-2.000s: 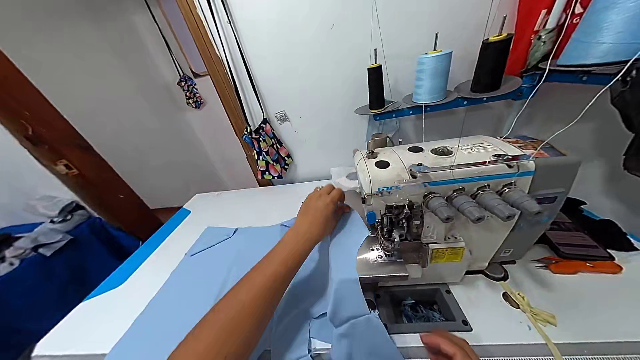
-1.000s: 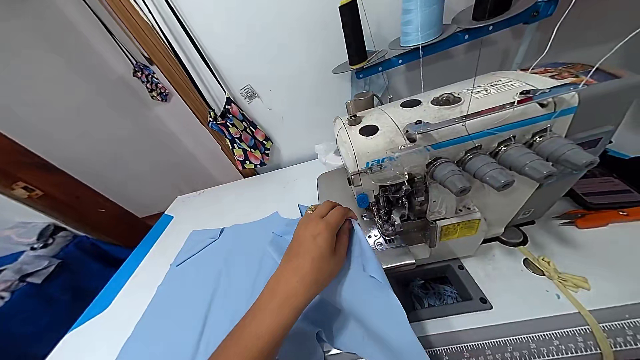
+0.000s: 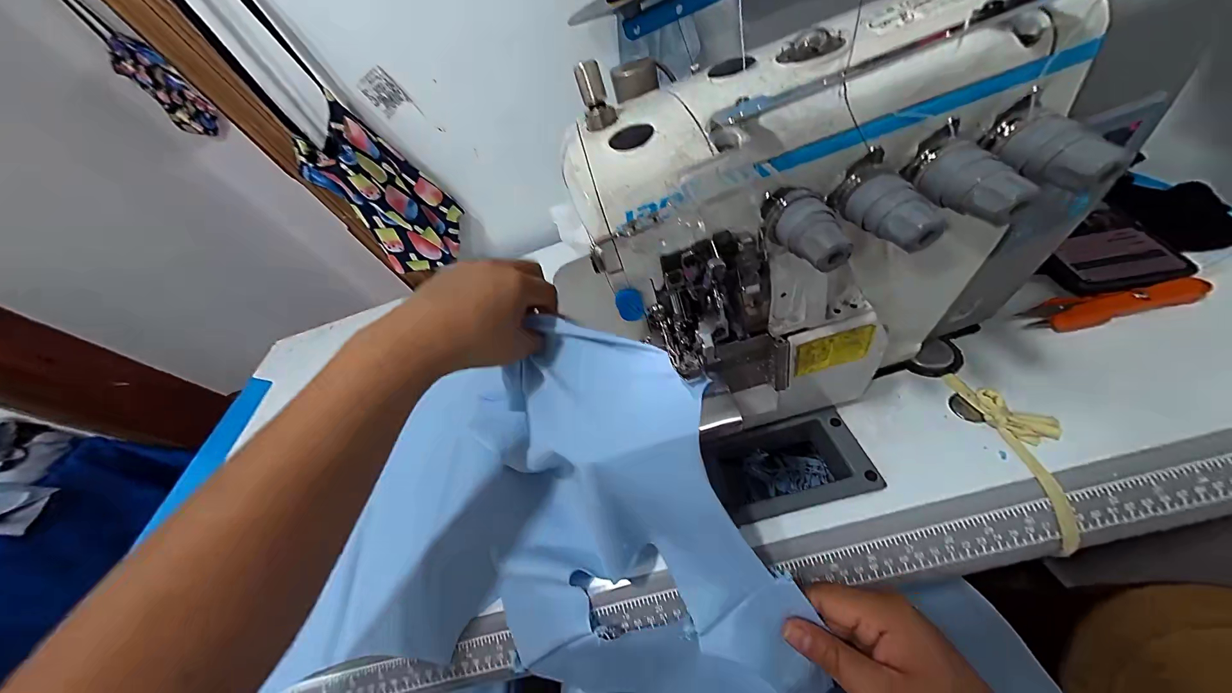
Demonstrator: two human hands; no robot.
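Light blue fabric (image 3: pixel 616 433) stretches between my two hands, in front of the white overlock sewing machine (image 3: pixel 837 144). My left hand (image 3: pixel 491 313) grips its upper edge left of the needle area. Pinched between the thumb and fingers of my right hand (image 3: pixel 881 635) is the fabric's lower right edge, at the table's front. The fabric's upper right corner reaches the presser foot area (image 3: pixel 688 356); whether it lies under the foot is hard to tell. An opening in the cloth shows the measuring tape strip beneath.
A scrap bin opening (image 3: pixel 789 472) is set in the table below the machine. Orange-handled snips (image 3: pixel 1126 304) and a phone (image 3: pixel 1116 252) lie at the right. A yellow fabric strip (image 3: pixel 1044 481) hangs over the ruler-marked front edge (image 3: pixel 924 539). Patterned cloth pieces (image 3: pixel 385 192) hang on the wall.
My left hand has lifted the fabric's upper edge off the table. My right hand, out of view one second ago, now holds the lower edge. The view has moved closer to the machine.
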